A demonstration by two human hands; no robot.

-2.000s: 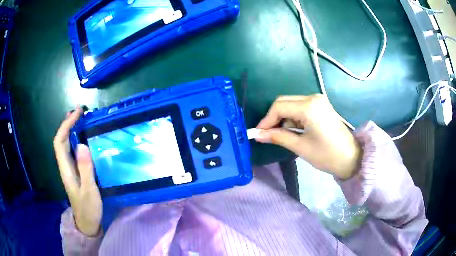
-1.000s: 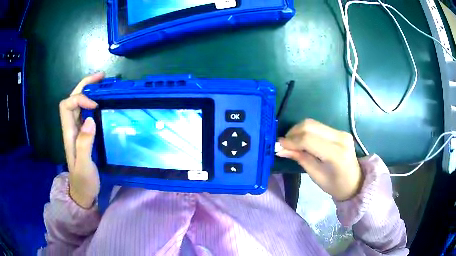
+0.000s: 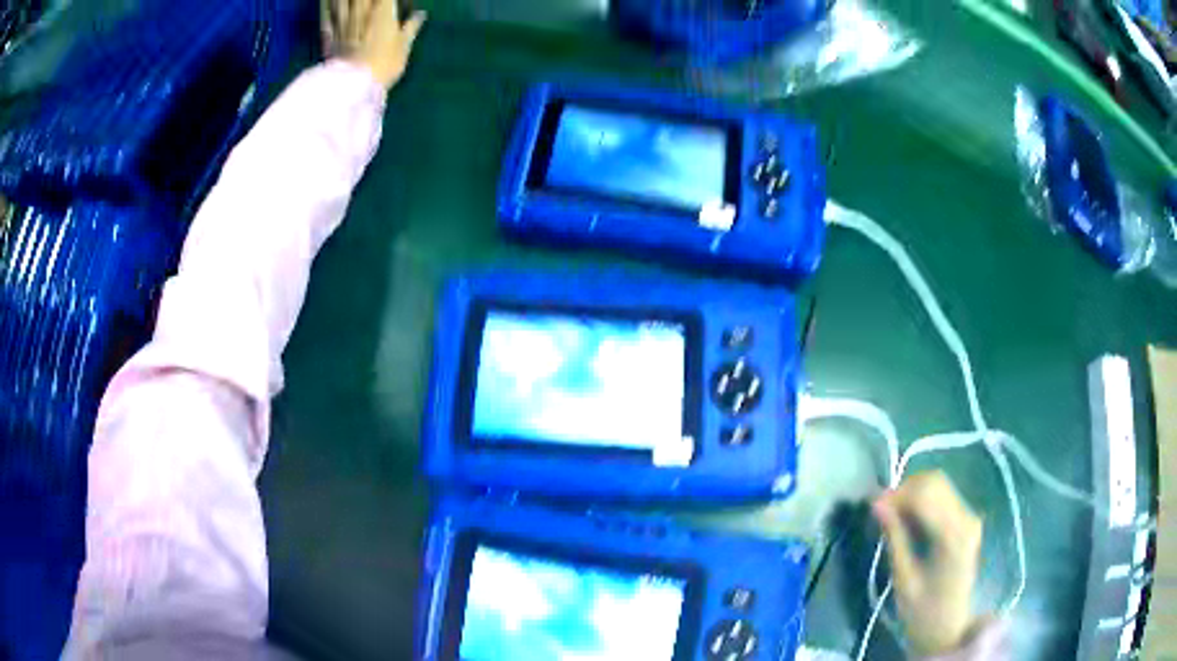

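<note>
Three blue handheld units lie face up in a column: an upper unit [image 3: 787, 233], a middle unit [image 3: 749, 304] and a lower one [image 3: 762, 562] cut off by the bottom edge. Their screens show a blue-white picture. White cables [image 3: 923, 278] run to the right ends of the upper and middle units. My right hand [image 3: 932, 555] is blurred beside the cables, right of the lower unit, fingers bent; whether it grips a cable is unclear. My left hand [image 3: 368, 36] is far off at the top edge, partly cut off, its thumb apart; its fingertips are hidden.
Blue units stand stacked [image 3: 58, 297] at the left. Another blue unit [image 3: 723, 29] and clear plastic [image 3: 858, 45] are at the top edge. A bagged blue unit [image 3: 1082, 181] lies at the upper right. A white power strip [image 3: 1118, 439] stands at the right edge.
The view has shifted towards the bench. My left hand has let go of the unit and reached far forward. My right hand has left the unit's plug end. Three lying units now show.
</note>
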